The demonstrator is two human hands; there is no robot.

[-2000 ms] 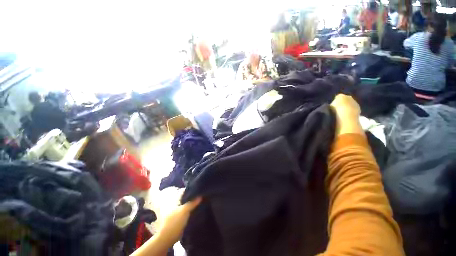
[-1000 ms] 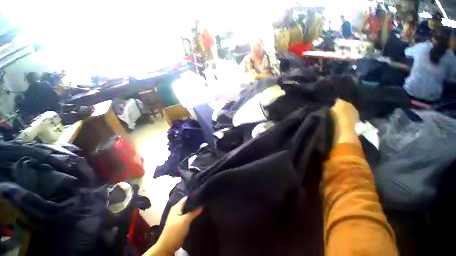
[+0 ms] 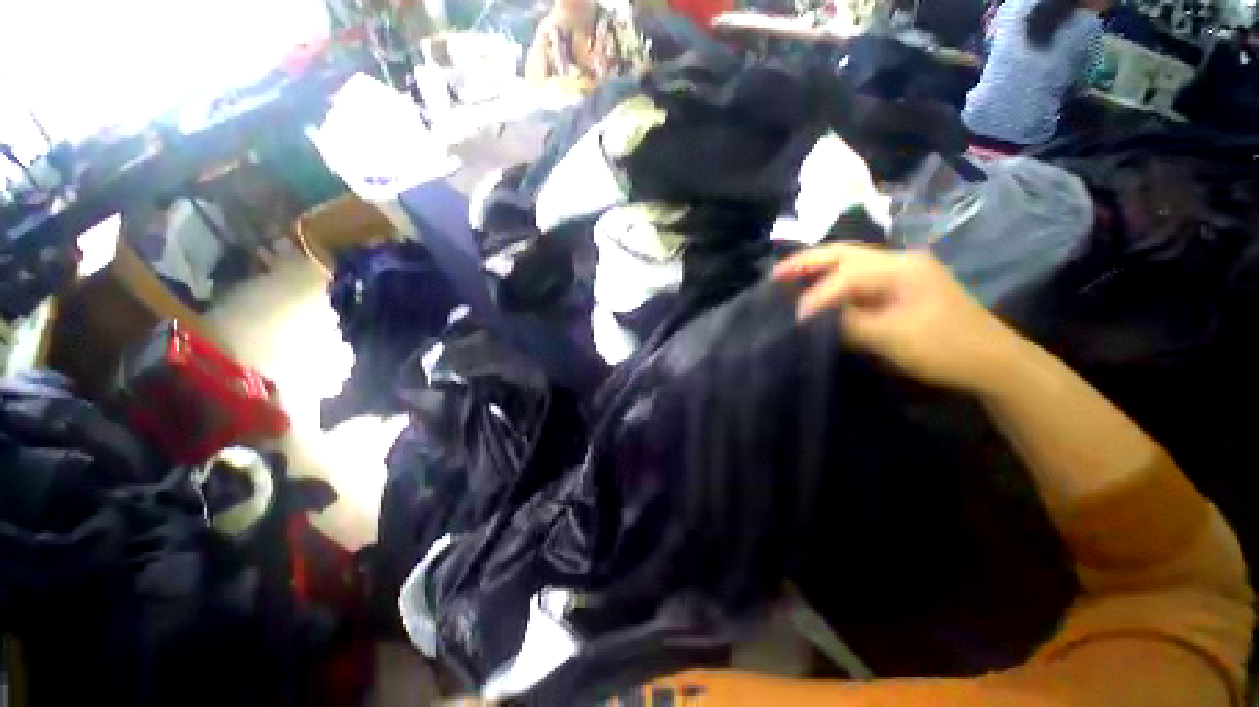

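Observation:
A dark garment (image 3: 718,428) fills the middle, blurred, with folds falling toward the lower edge. My right hand (image 3: 891,311) is at its upper edge, shut on the cloth, with the fingers pointing left. Pale pieces (image 3: 539,642) show against dark cloth at the lower left of the garment. My left hand is not visible; only orange clothing shows along the bottom edge.
More dark garments with white parts (image 3: 635,263) are heaped beyond. A grey plastic bag (image 3: 1001,221) lies at right. A red bag (image 3: 193,394), an open carton (image 3: 332,228) and a dark cloth heap (image 3: 83,483) are at left. A person in stripes (image 3: 1029,69) sits behind.
The view has turned right and down. My left hand has left the picture, and the cloth it held at the left has dropped. My right arm is now bent, its hand farther left.

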